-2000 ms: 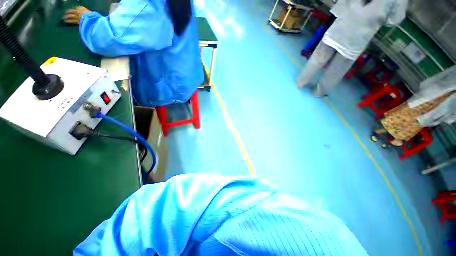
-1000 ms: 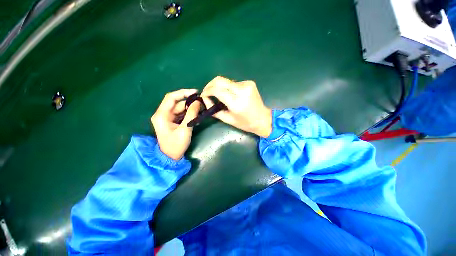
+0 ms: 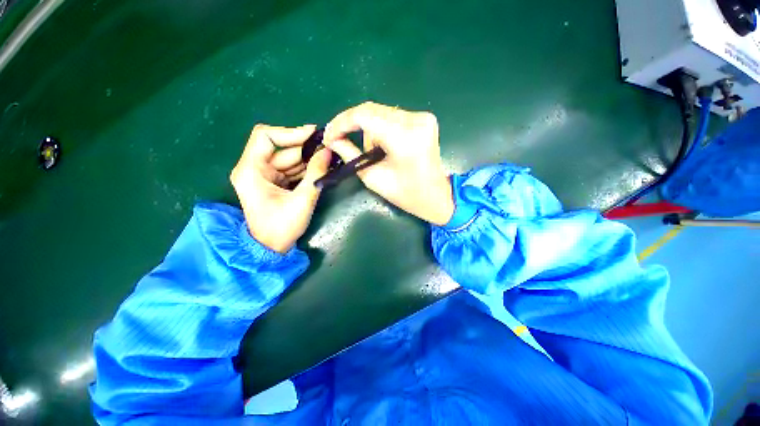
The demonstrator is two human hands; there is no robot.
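Observation:
My left hand [image 3: 279,187] is bare and holds a small dark round module [image 3: 314,145] between thumb and fingers, above the green surface. My right hand [image 3: 392,154] is against it from the right, its thumb and fingertips touching the module. My right hand also holds slim black tweezers [image 3: 350,168], which lie slanted across its palm side with one end near my left thumb. The fingers hide most of the module. Another module [image 3: 49,153], black with a yellowish centre, lies on the green surface at the far left.
The glossy dark-green surface [image 3: 167,91] has a pale rail [image 3: 25,33] at the upper left. A white box [image 3: 658,42] with black and blue cables stands at the upper right. A blue sleeve [image 3: 725,170] of another person and a red stool part [image 3: 646,210] are at the right.
Since one second ago, both hands remain together on the module and appear slightly higher and further left. The loose modules have shifted left and up; one has left the view.

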